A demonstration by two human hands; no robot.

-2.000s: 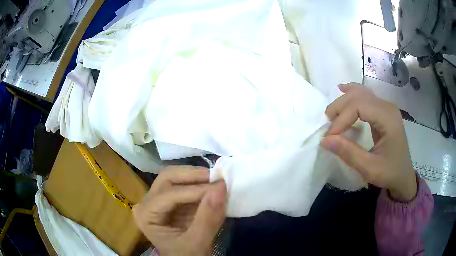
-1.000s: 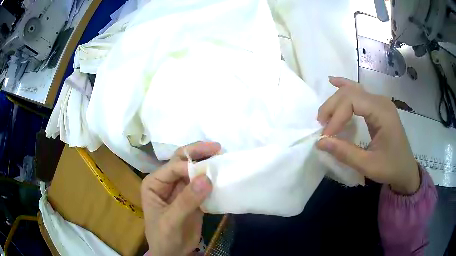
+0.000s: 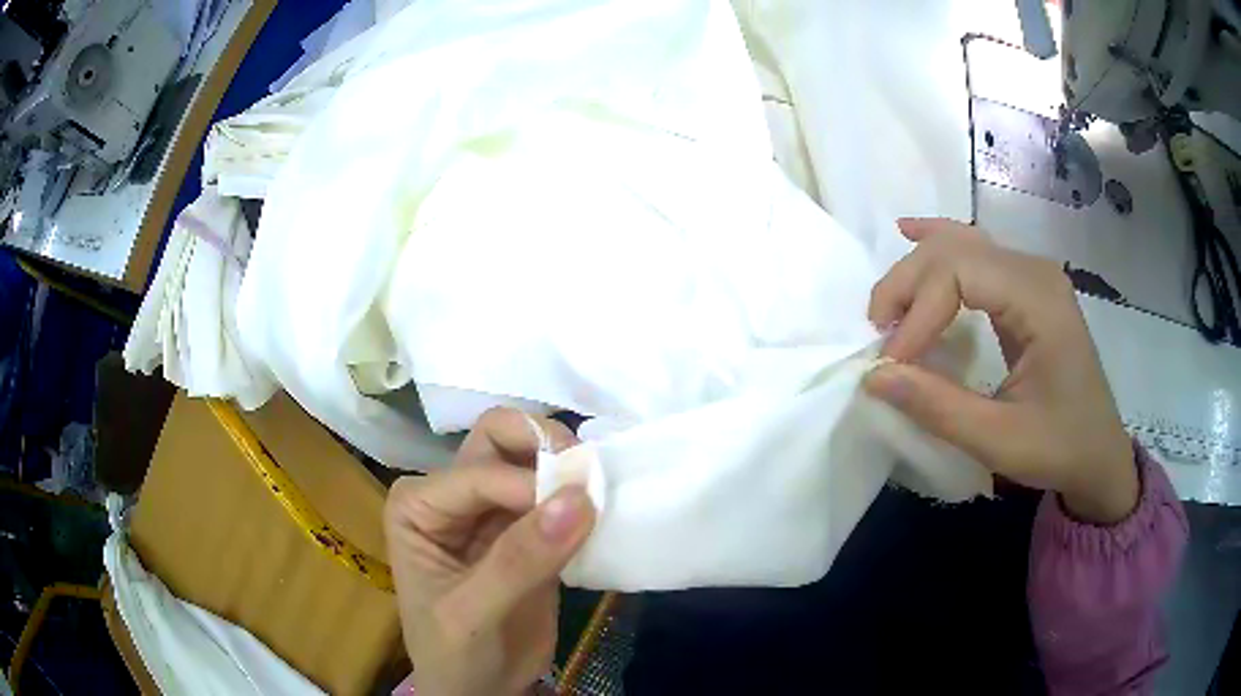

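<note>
A white garment piece [image 3: 721,496] hangs between my two hands above my dark-clothed lap. My left hand [image 3: 490,524] pinches its left end between thumb and fingers at the lower centre. A small folded corner and a loose thread show at these fingertips. My right hand [image 3: 1000,360] pinches the folded edge of the same cloth between thumb and forefinger at the right. A large heap of white cloth [image 3: 544,231] lies behind the held piece. Where the held piece ends and the heap begins is hard to tell in the glare.
The sewing machine head [image 3: 1136,61] is at the upper right, with its needle plate [image 3: 1014,147] below. Black-handled shears [image 3: 1211,279] lie on the bed. A brown board [image 3: 252,544] and yellow metal frame [image 3: 293,496] are at left. Another machine [image 3: 102,75] stands at upper left.
The left hand has moved a little left from its first position, with the held cloth drawn along and its grip at the corner shifted. The right hand keeps its pinch. The view has shifted slightly.
</note>
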